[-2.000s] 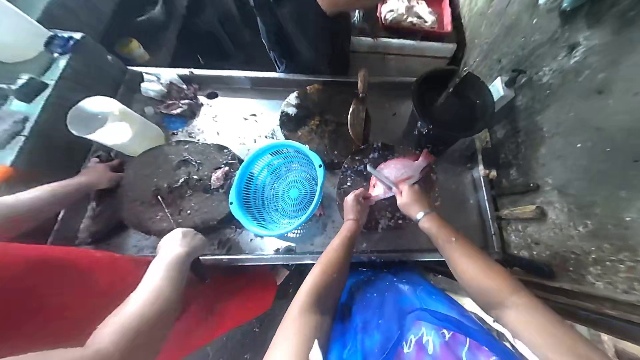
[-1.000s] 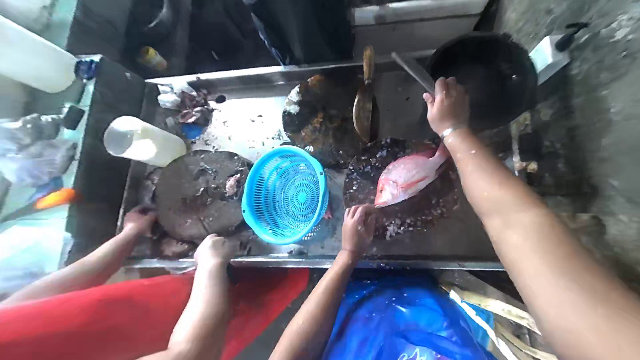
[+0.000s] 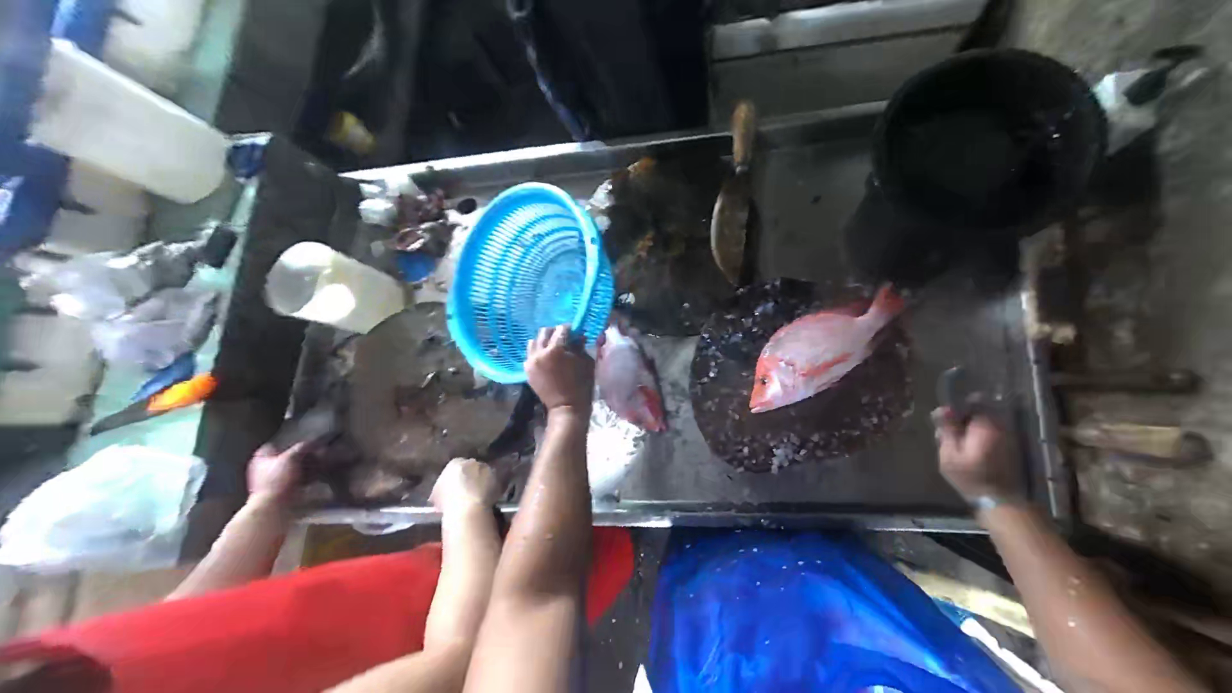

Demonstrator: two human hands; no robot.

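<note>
My left hand (image 3: 560, 368) grips the near rim of a blue plastic basket (image 3: 531, 279), which is tilted up over the metal table. Just right of the basket lies a second reddish fish (image 3: 628, 377), partly covered by the rim. A pink-red fish (image 3: 823, 351) rests on the dark round chopping block (image 3: 707, 423), its head to the lower left. To the right of that block, my right hand (image 3: 977, 450) holds a blurred tool (image 3: 953, 387), probably a knife; only a short grey part of it shows.
A co-worker's hands (image 3: 467, 486) are at the left round block (image 3: 404, 375). A cleaver with a wooden handle (image 3: 733, 217) lies behind the blocks. A black bucket (image 3: 991, 144) stands at the back right, a whitish plastic container (image 3: 332, 287) at the left.
My left hand has moved left onto the basket, which has tilted and shifted back, and the second fish now shows. My right hand has come back from the bucket to the right of the block.
</note>
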